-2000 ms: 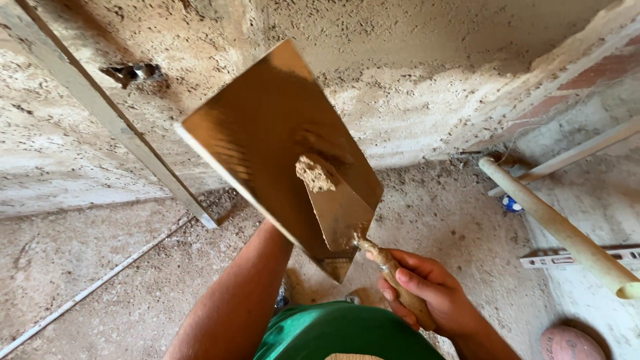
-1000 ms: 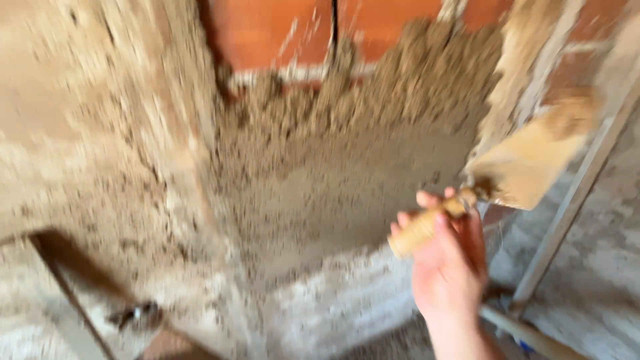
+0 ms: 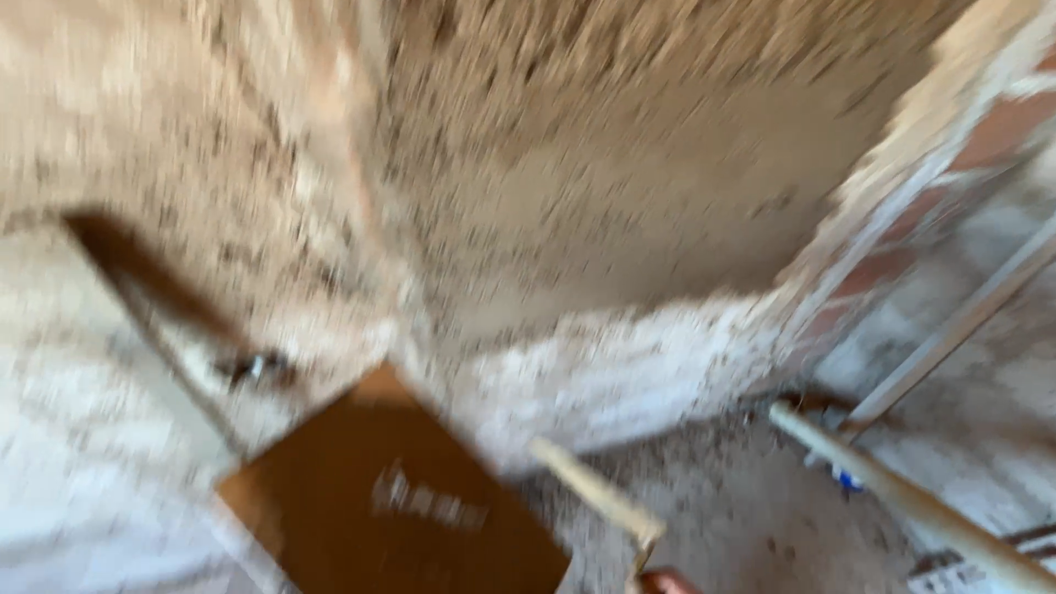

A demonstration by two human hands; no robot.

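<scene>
A flat rectangular plasterer's hawk (image 3: 396, 495) with a smooth, brown-looking face and a pale smear or mark is at the bottom, left of centre. My left hand is out of view. To the right of the hawk, the pale handle of a trowel (image 3: 594, 491) points up and left. Part of my right hand (image 3: 667, 582) shows at the bottom edge, by the metal neck of the trowel; the blade is out of view. Ahead is a wall with brown mortar (image 3: 610, 206), rough above and smoother lower down. The view is blurred.
A long bar (image 3: 157, 338) leans on the wall at left, near a small fitting (image 3: 256, 367) in a recess. At right are a pale pipe (image 3: 907, 495), a leaning pole (image 3: 957, 330) and bare brick (image 3: 1002, 136). Rubble lies on the floor (image 3: 726, 511).
My right hand, in full view with the trowel handle one second ago, is now mostly below the bottom edge. The hawk shows large again at lower left. The view has tilted down from the brick.
</scene>
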